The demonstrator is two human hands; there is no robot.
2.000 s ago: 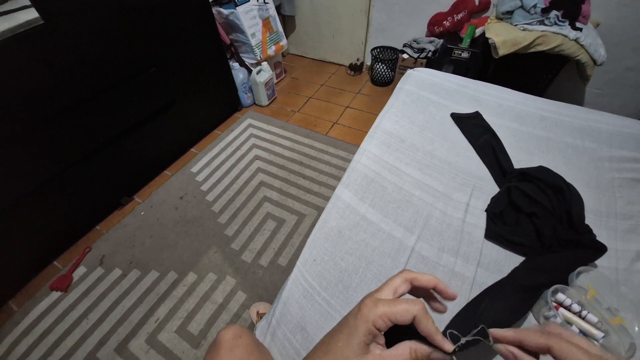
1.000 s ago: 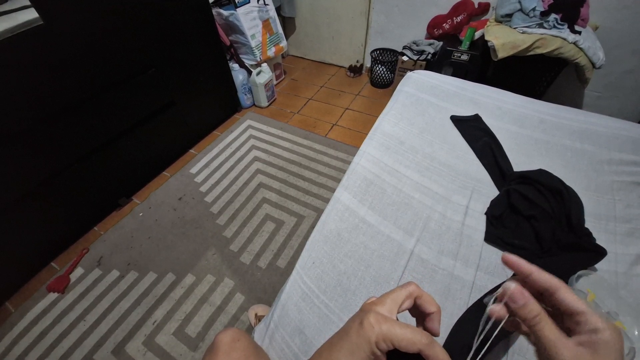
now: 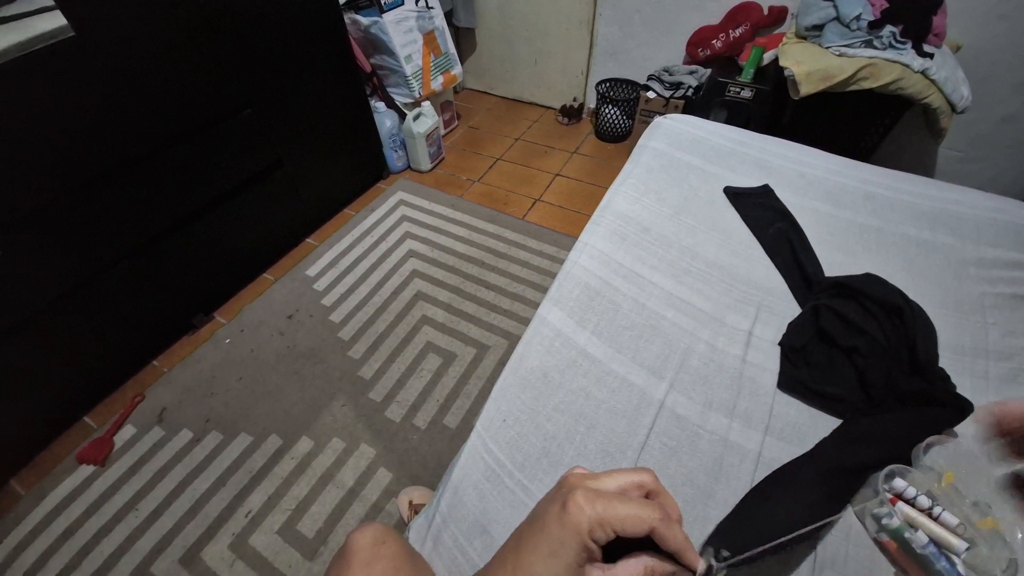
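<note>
At the bottom centre, my left hand point(image 3: 608, 524) pinches dark fabric, with a pale thread point(image 3: 788, 538) at its fingertips. The thread stretches taut up to the right, in front of the black garment point(image 3: 864, 344), which lies on the white-covered bed with one long narrow part extended towards the far side. Another part of the garment runs down towards my left hand. My right hand point(image 3: 1004, 428) is blurred and cut off by the right edge, above a clear plastic container point(image 3: 884, 486) holding several small coloured and white tubes; what its fingers hold cannot be seen.
The white-covered bed point(image 3: 608, 320) has its edge beside a striped rug point(image 3: 264, 376). A red toy-like rake point(image 3: 104, 444) lies on the rug's left side. Bottles point(image 3: 424, 136), a black mesh basket point(image 3: 616, 112) and piled clothes point(image 3: 872, 56) stand farther back. My knee point(image 3: 376, 552) shows below.
My right hand has moved right, away from my left hand, to the frame's edge. The thread, looped near the fingers before, now stretches out to the right. My left hand stays near the bottom centre.
</note>
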